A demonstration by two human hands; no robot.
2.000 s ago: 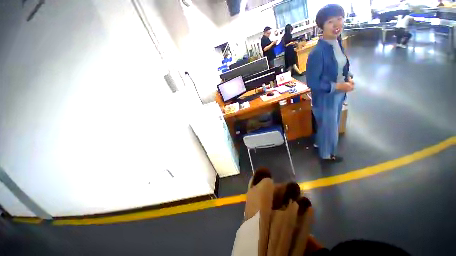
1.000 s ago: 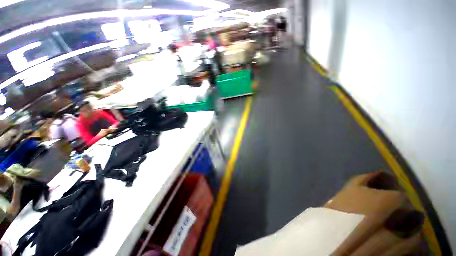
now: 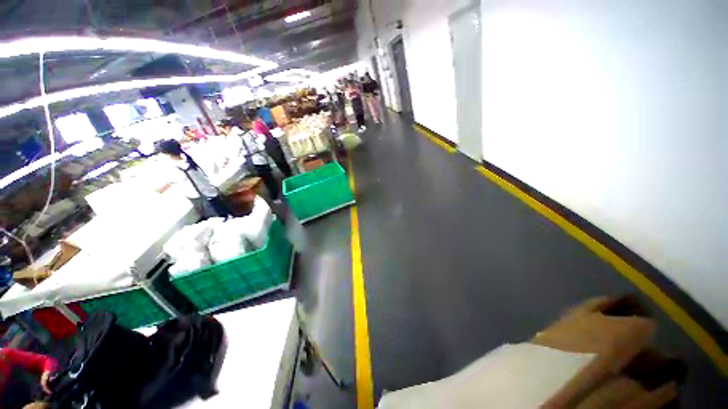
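Note:
A bundle of tan-brown bag pieces [image 3: 595, 331] with dark folded ends is at the lower right of the head view, close to the camera and slightly blurred. A white sheet or board [image 3: 499, 377] lies against its left side. Both are cut off by the bottom edge. Neither of my hands can be made out; whatever holds the bundle is hidden or below the picture.
A dark-grey aisle [image 3: 431, 240] runs ahead between yellow lines, with a white wall [image 3: 583, 104] on the right. On the left are a white table [image 3: 259, 343] with black bags [image 3: 180, 359], green bins [image 3: 319, 192], and several people. More people stand far down the aisle.
The view has turned from the desk area to the aisle and moved forward along it. The black bags have shifted to the lower left, and the green bins are nearer. The bundle stays in front.

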